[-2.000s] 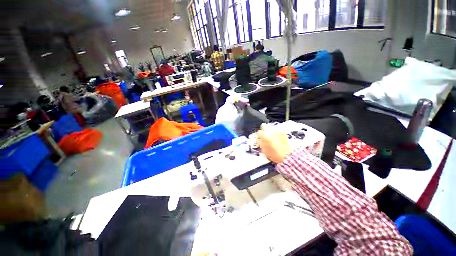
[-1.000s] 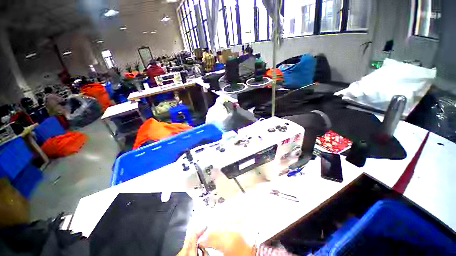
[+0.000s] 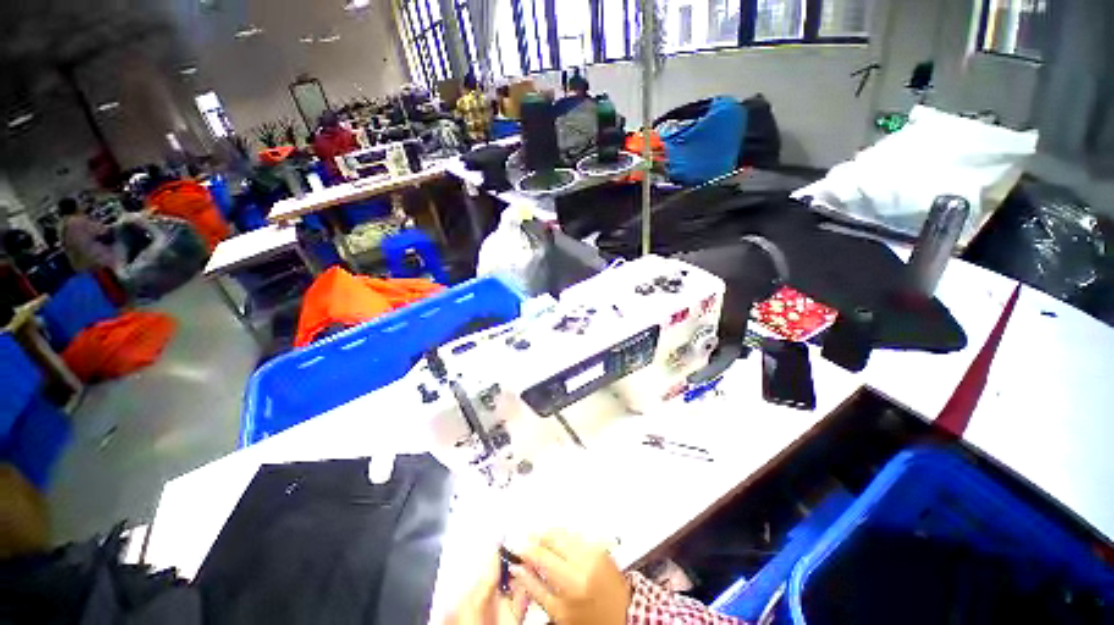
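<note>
My right hand is at the bottom centre, below the sewing machine's needle area, with its fingers bent together around a small dark item too small to name. My left hand is beside it, washed out by glare and cut off by the lower edge; its grip is unclear. The white sewing machine stands above my hands, its dark control panel lit. A flat black panel lies on the white table left of my hands. A dark heap is at the lower left.
A blue crate is behind the table. Another blue crate stands by the dark open tray at right. A slim metal tool, phone, red patterned item and metal flask lie or stand right of the machine.
My right hand has come down from the top of the machine to the front of the table and now meets my left hand. The view has shifted, showing more of the right crate.
</note>
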